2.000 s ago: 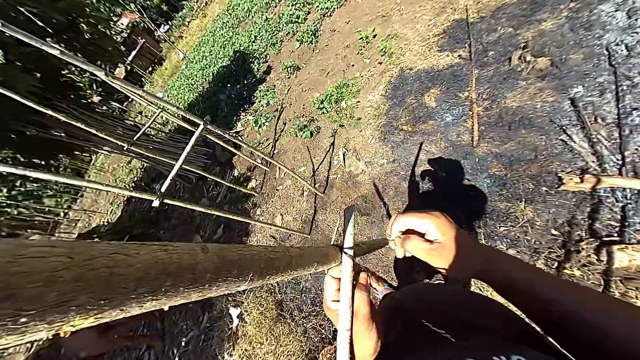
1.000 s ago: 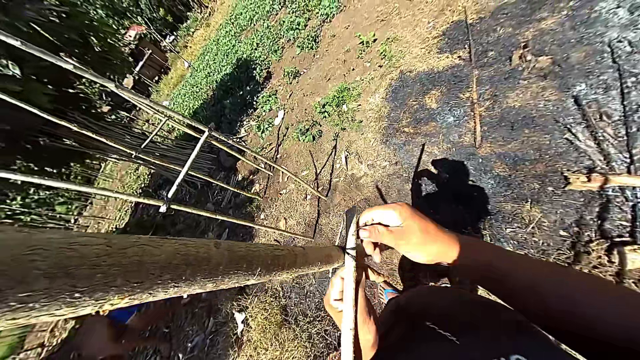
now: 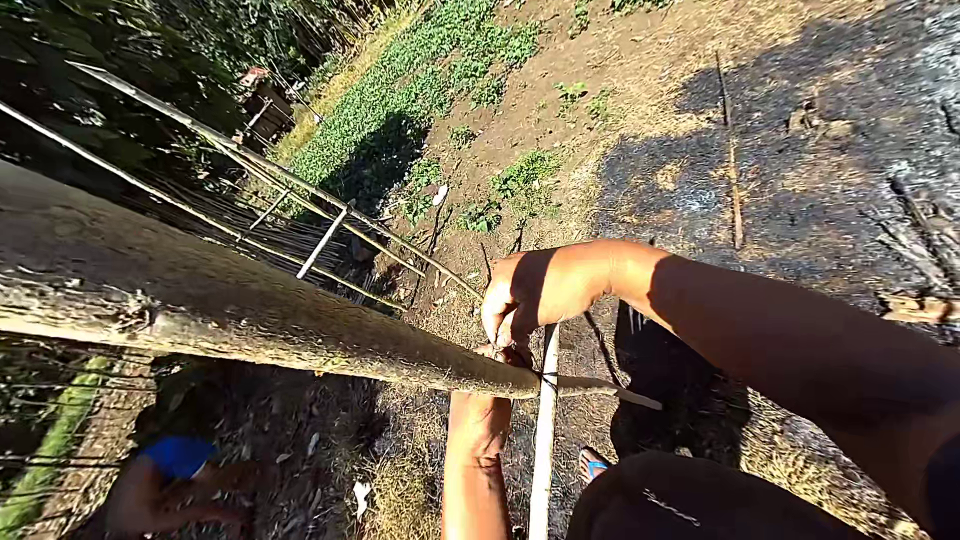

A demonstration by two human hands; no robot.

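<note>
A thick wooden pole (image 3: 322, 330) slants from the left edge to the middle and narrows at its far end. A thin pale stick (image 3: 546, 450) crosses it there, with a thin dark tie (image 3: 547, 379) around the crossing. My right hand (image 3: 536, 292) is bent over the pole beside the crossing, its thumb and fingers pinched at what looks like a strand of the tie. My left hand (image 3: 504, 358) reaches up from below, behind the pole; its fingertips meet those of my right hand. The pole hides most of my left hand, so its grip is unclear.
A frame of thin poles (image 3: 322, 241) stands at the left. A person in a blue garment (image 3: 180, 456) is at the lower left. Beyond are green plants (image 3: 450, 52), burnt ground (image 3: 795, 165) and a stick (image 3: 731, 157). My sandalled foot (image 3: 592, 465) shows below.
My right hand has moved from the right side of the pale stick across to its left, close to my left hand. My left hand has gone from the stick to behind the pole. The view has shifted.
</note>
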